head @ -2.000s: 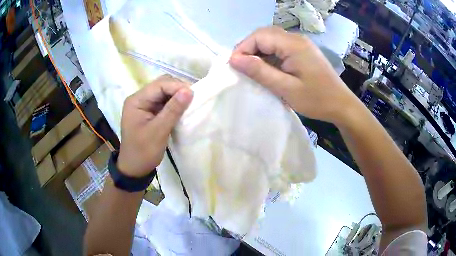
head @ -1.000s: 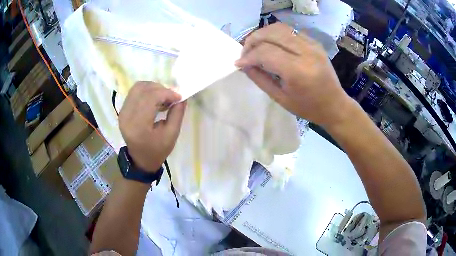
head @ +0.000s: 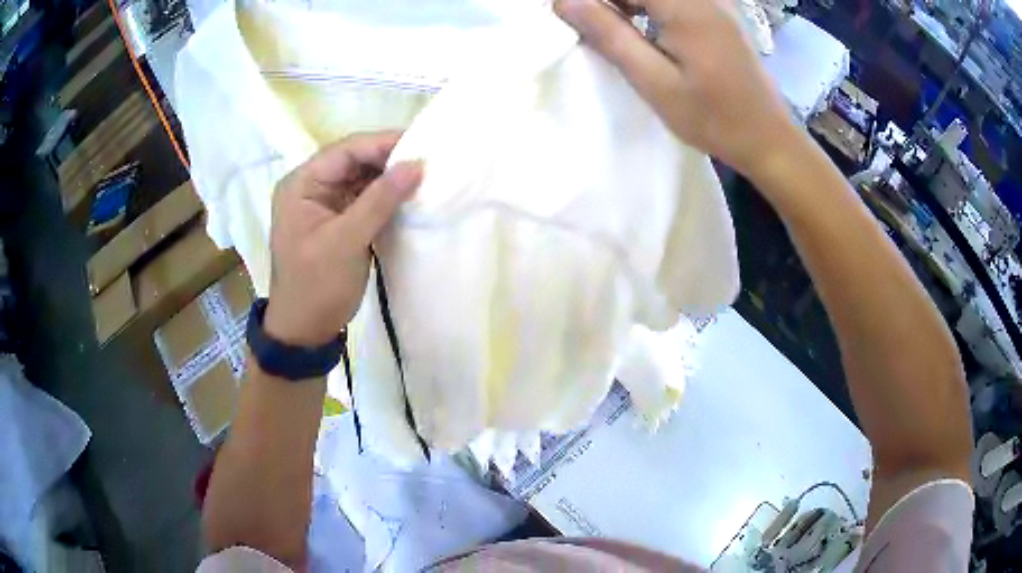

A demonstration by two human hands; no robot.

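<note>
A white to cream cloth garment point(head: 527, 269) hangs between my hands, with yellowish areas and a ragged, fringe-like lower edge. My left hand point(head: 336, 224), with a dark wristband, pinches its edge between thumb and fingers at centre left. My right hand point(head: 684, 78) holds it at the top, partly cut off by the picture's upper edge. Thin black cords point(head: 392, 347) hang beside the cloth below my left hand. The garment's upper left part spreads away behind my left hand.
A white table point(head: 717, 437) with printed scale markings lies below right, with machine parts point(head: 801, 526) at its near end. Taped cardboard boxes point(head: 207, 347) stand on the floor at left, near an orange cord point(head: 151, 84). White cloth point(head: 34, 448) lies at far left. Sewing machines stand at right.
My right hand has moved up, towards the top edge, lifting the cloth. My left hand has risen slightly. The edge pulled straight between my hands before now shows as a broader, looser spread of cloth.
</note>
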